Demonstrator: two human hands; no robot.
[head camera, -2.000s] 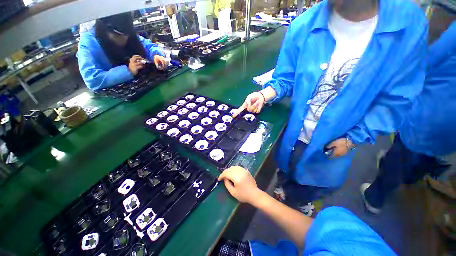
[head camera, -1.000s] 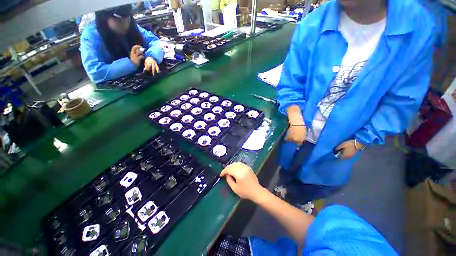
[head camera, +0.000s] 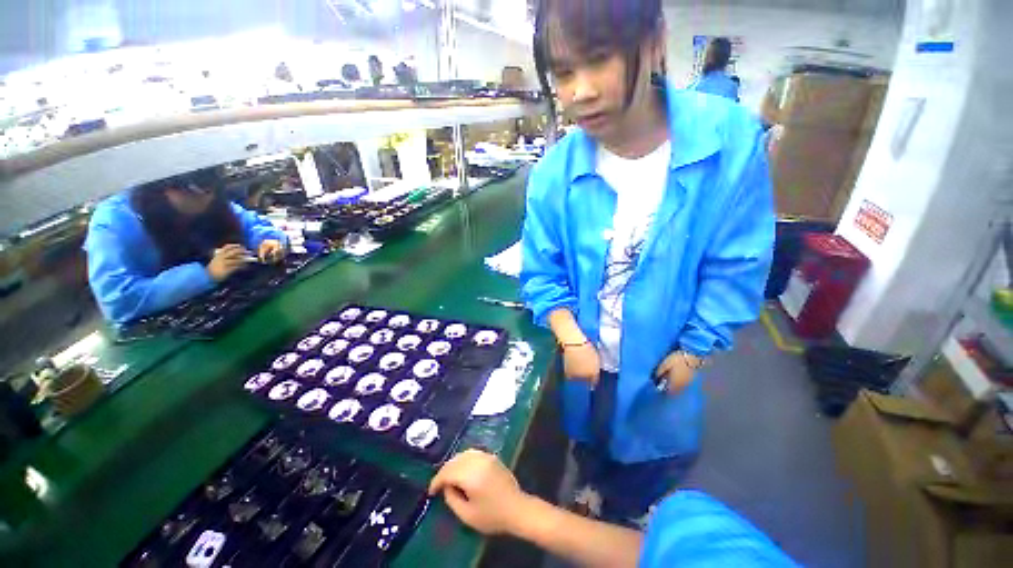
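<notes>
A black compartment tray (head camera: 402, 508) lies nearest on the green bench, cut off by the lower edge. It holds dark squarish modules (head camera: 244, 508), a white-faced part (head camera: 206, 548) and small loose white bits (head camera: 382, 526). A second black tray (head camera: 467, 383) with rows of round white parts (head camera: 385, 417) lies beyond it. My right hand (head camera: 478, 492) rests at the near tray's right corner, fingers curled. Whether it grips the tray edge cannot be told. My left hand is not in view.
A person in a blue smock (head camera: 644, 255) stands at the bench's right side. Another person (head camera: 167, 261) works over a tray across the bench. A white sheet (head camera: 502, 383) lies beside the second tray. Cartons (head camera: 922, 472) and a red bin (head camera: 824, 284) stand right.
The view has tilted up and turned right. The standing person's hand has withdrawn from the second tray and now hangs by the body. My right hand stays at the near tray's corner.
</notes>
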